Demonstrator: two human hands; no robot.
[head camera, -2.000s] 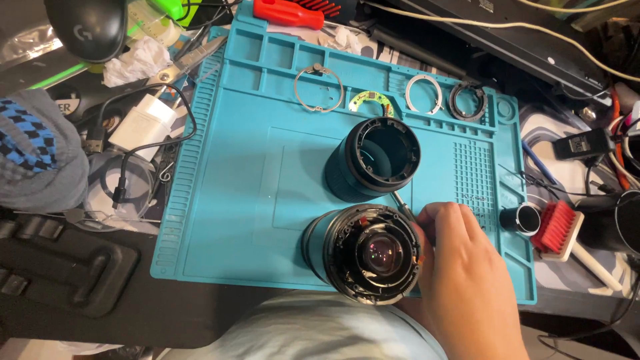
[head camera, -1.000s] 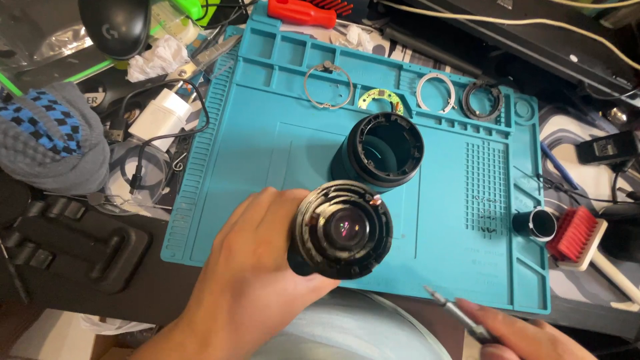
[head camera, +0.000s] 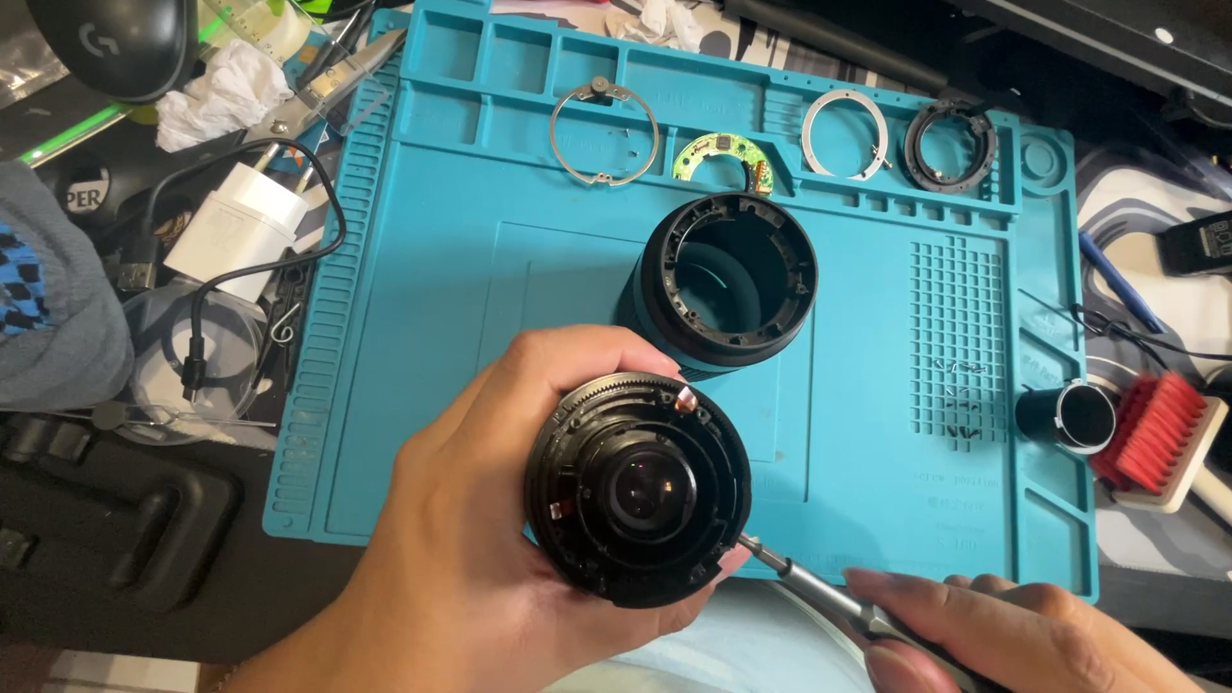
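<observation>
My left hand (head camera: 481, 481) grips a partly dismantled camera lens barrel (head camera: 638, 491), its open end with glass and copper contacts turned up toward me. In my right hand (head camera: 1001, 626) is a slim metal precision screwdriver (head camera: 818, 587), its tip at the barrel's lower right edge; the exact contact point is hidden. Just behind the barrel, a hollow black lens housing (head camera: 736, 279) stands on the teal silicone repair mat (head camera: 433, 260). Along the mat's back lie a thin metal ring (head camera: 558, 154), a green curved circuit board (head camera: 717, 149), a silver mount ring (head camera: 813, 144) and a black ring (head camera: 910, 154).
Small screws (head camera: 962, 431) lie on the mat's grid at right. Beside it are a small black cylinder (head camera: 1086, 416) and a red-bristled brush (head camera: 1155, 433). At left are a white charger (head camera: 236, 226) with a black cable, scissors (head camera: 346, 77), crumpled tissue (head camera: 226, 94) and a mouse (head camera: 115, 43).
Two seconds ago the lens barrel stood at the mat's front edge by my right hand; my left hand has since lifted it. The screwdriver in my right hand has moved in to the barrel's edge.
</observation>
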